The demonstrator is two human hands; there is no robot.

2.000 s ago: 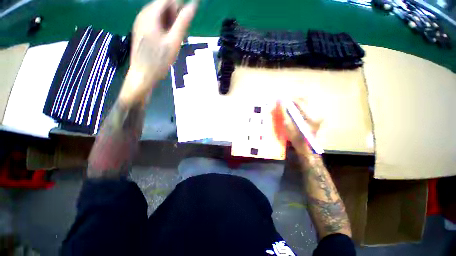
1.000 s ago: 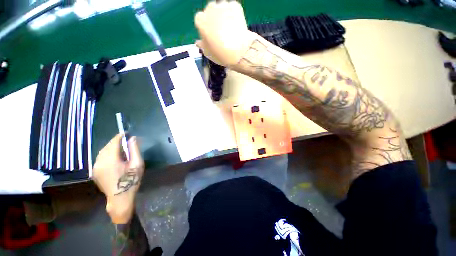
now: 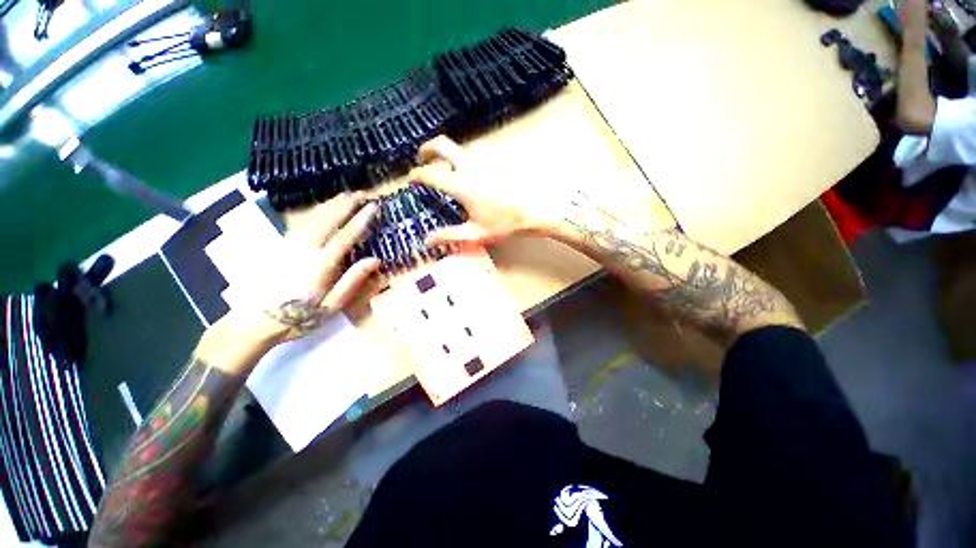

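Note:
My left hand (image 3: 314, 257) and my right hand (image 3: 476, 203) close from both sides around a bunch of black ribbed plastic parts (image 3: 407, 227). The bunch is held between the fingers just behind the pale fixture plate (image 3: 455, 337). The plate has dark square and slot openings and no part on it. A long row of grouped black parts (image 3: 401, 116) stands along the back of the cardboard, just behind the bunch. The fingers hide the ends of the bunch.
Stacked black strips with white edges (image 3: 43, 428) lie at far left, loose black pieces (image 3: 73, 294) behind them. A thin white strip (image 3: 130, 404) lies on the dark green surface. A white pad sheet (image 3: 252, 252) lies left of the fixture. Another person's arm (image 3: 913, 70) shows at top right.
The view has turned. My left hand has let go of the white strip and moved right; my right hand has come down. Both now hold a bunch of black parts.

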